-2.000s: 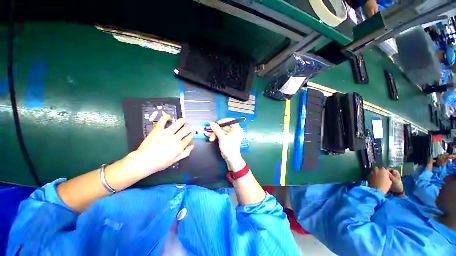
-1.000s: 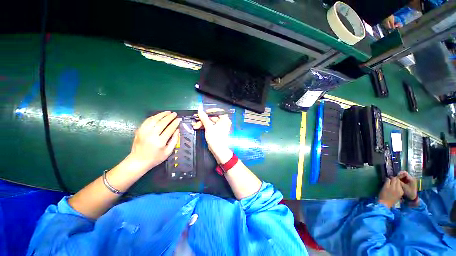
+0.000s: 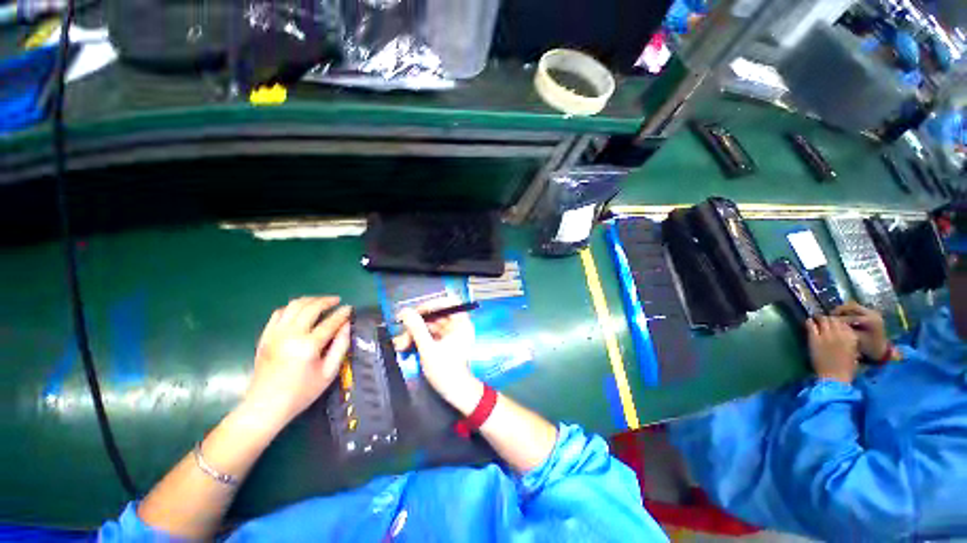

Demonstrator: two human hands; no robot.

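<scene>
A black device housing (image 3: 366,401) lies on a dark work pad (image 3: 440,424), its inside showing slanted ribs and orange patches along the left. My left hand (image 3: 297,352) rests on the housing's upper left part, fingertips at its edge. My right hand (image 3: 440,350) holds dark tweezers (image 3: 451,310) just right of the housing's top end. The tips are too blurred to tell if they hold a piece. Strip sheets (image 3: 495,286) with pale stripes lie beyond my right hand, near blue tape (image 3: 507,355).
A black small-parts tray (image 3: 435,244) stands at the back. A parts bag (image 3: 576,217) lies right of it. Yellow line tape (image 3: 609,339) divides the bench; a neighbour's housings (image 3: 705,265) and hands are beyond. A shelf with a tape roll (image 3: 574,82) is above; a black cable (image 3: 80,318) hangs left.
The view has tilted up, showing more of the shelf. Since two seconds ago, my right hand has brought the tweezers from the strip sheets to the housing. My left hand stays at the housing.
</scene>
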